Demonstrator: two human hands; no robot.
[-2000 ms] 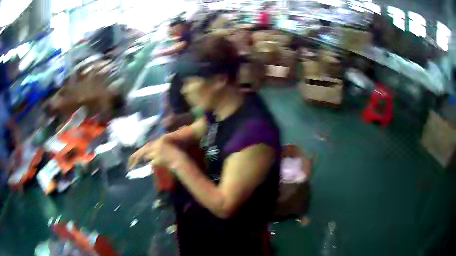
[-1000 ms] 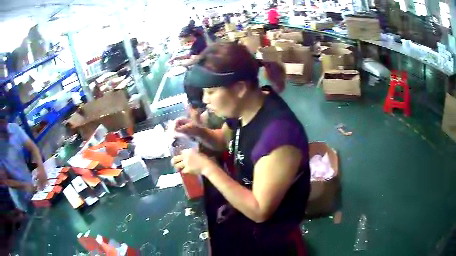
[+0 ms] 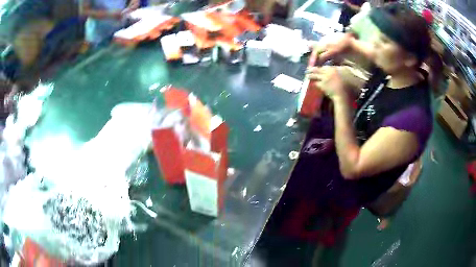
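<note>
Two open orange-and-white retail boxes stand upright on the dark-green table (image 3: 250,122), one (image 3: 205,174) in front and one (image 3: 168,151) beside it to the left. Their flaps are raised and whitish contents show inside. A large clear poly bag (image 3: 73,219) with a silver-grey and dark heap in it lies at the lower left. Part of an orange box (image 3: 39,254) shows at the lower left edge. Neither of my hands is in the picture. The view is somewhat blurred.
A co-worker (image 3: 386,114) stands at the table's right edge, holding an orange box (image 3: 310,96). More orange boxes (image 3: 219,26) and white items (image 3: 284,41) lie at the far side. Another person (image 3: 36,47) is at the upper left. Scraps litter the table.
The view has swung down and to the left. The open boxes, at the bottom edge before, now stand near the centre, and the clear bag has come into view. The red stool has nearly left the view.
</note>
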